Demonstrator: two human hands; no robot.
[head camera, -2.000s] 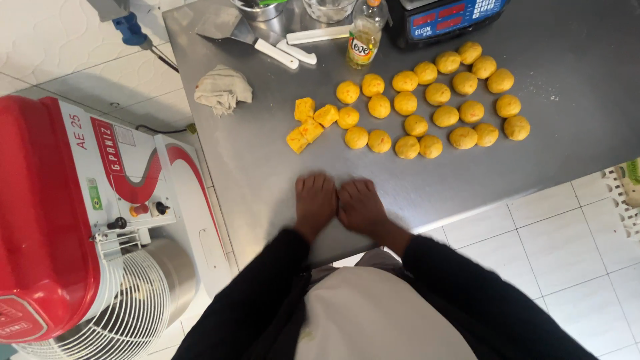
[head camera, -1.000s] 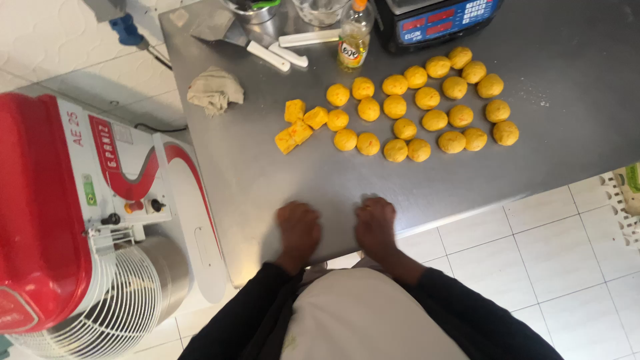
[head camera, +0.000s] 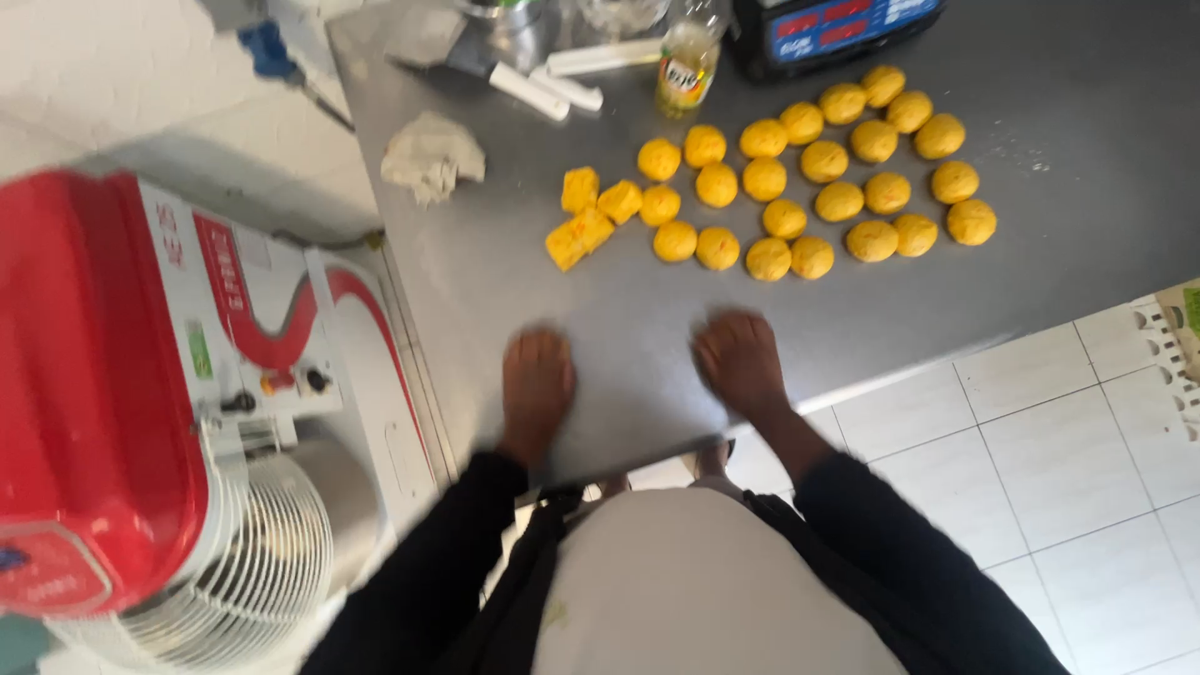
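Observation:
My left hand (head camera: 537, 380) is palm down on or just over the steel table (head camera: 637, 347), its fingers curled. My right hand (head camera: 742, 361) is in a like pose to its right, somewhat blurred. Whether either palm covers a piece of dough cannot be seen. Beyond my hands lie cut chunks of yellow dough (head camera: 580, 239), nearest to my left hand. From there several rows of round yellow dough balls (head camera: 769, 259) run to the right, the lower ones just beyond my right hand. The hands are apart, with bare metal between them.
A crumpled cloth (head camera: 433, 157), white-handled tools (head camera: 530, 91), a bottle of yellow liquid (head camera: 687, 70) and a digital scale (head camera: 834, 28) stand or lie along the far side. A red and white mixer (head camera: 103, 375) with a wire guard (head camera: 272, 553) is at the left, beside the table.
My hands were close together two seconds ago and have moved apart. Since one second ago, both have shifted a little farther from my body. The dough pieces show no plain change.

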